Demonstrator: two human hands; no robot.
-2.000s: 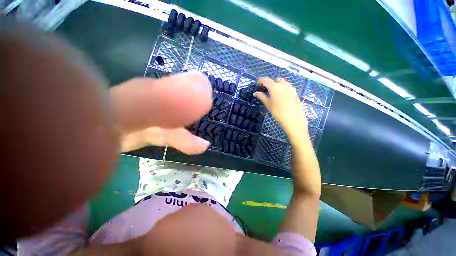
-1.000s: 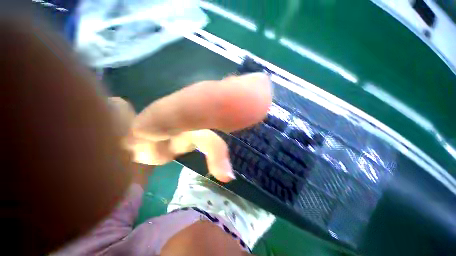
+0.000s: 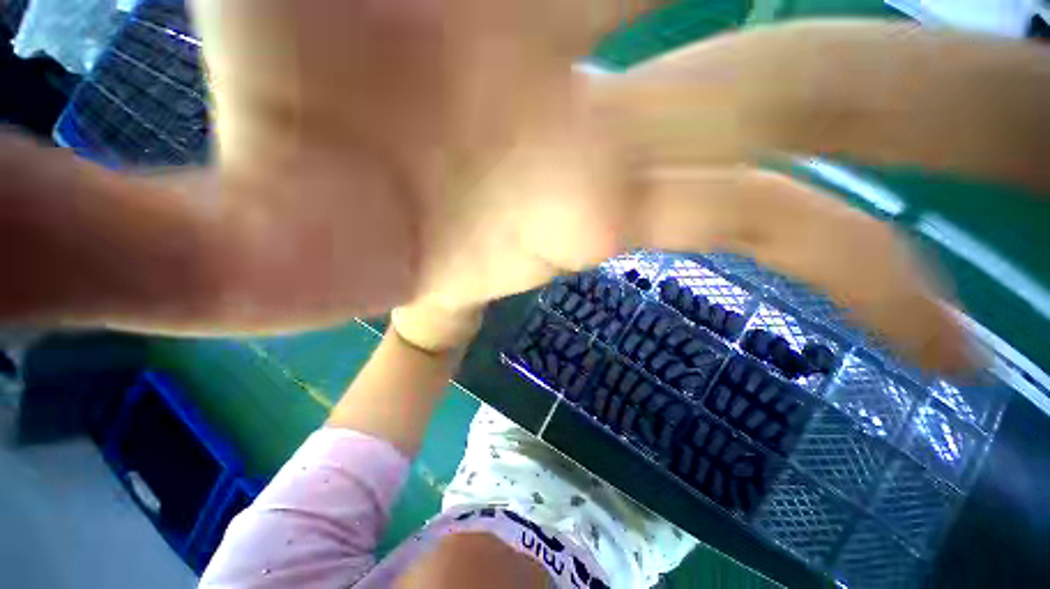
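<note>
My left hand (image 3: 530,236) is large and blurred close to the camera, its wrist and pink sleeve at lower left. Blurred fingers stretch right, apart, with nothing seen in them. More blurred skin fills the top and left; I cannot tell whether any of it is my right hand. Below, the tray (image 3: 835,454) lies tilted in view. Small black pieces (image 3: 639,391) stand in slanted rows in its left and middle pockets. A few loose dark bits (image 3: 637,280) lie in an upper pocket. The hand hides the tray's upper edge.
A blue crate (image 3: 71,129) with a dark gridded tray stands at upper left, beside crumpled whitish plastic (image 3: 75,29). Another blue crate (image 3: 173,460) is at lower left. The green belt (image 3: 990,270) and white rail (image 3: 1019,374) run beyond the tray.
The view has shifted left, bringing the crates into view. My left hand now covers much of the upper picture. My right hand, at the tray two seconds ago, is no longer seen there.
</note>
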